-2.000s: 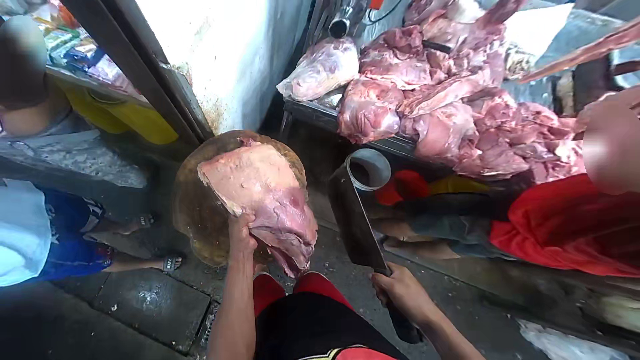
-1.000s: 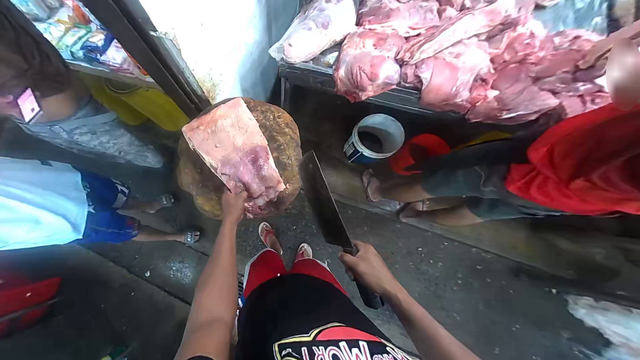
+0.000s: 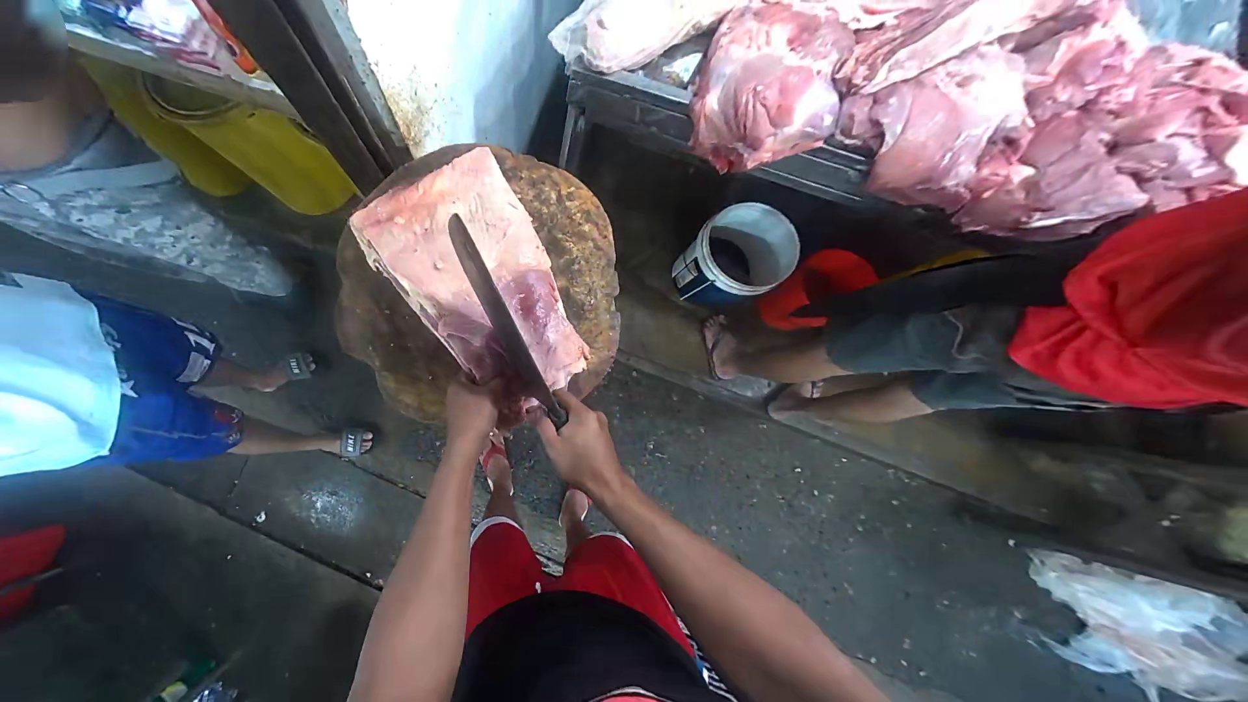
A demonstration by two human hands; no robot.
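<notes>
A slab of raw meat with pale fat on top lies on a round wooden chopping block. My left hand grips the near end of the slab at the block's front edge. In my right hand is the handle of a large butcher's knife. Its blade lies over the middle of the meat, seen nearly edge-on, with the tip pointing away from me. Whether the edge touches the meat, I cannot tell. Both hands are close together.
Raw meat cuts cover a metal table at upper right. Below stand a white bucket and a red container. A person in red stands right, another in blue shorts left. A plastic bag lies on the floor.
The knife has moved left from beside the block to over the meat, with my right hand now next to my left. My left hand keeps hold of the slab.
</notes>
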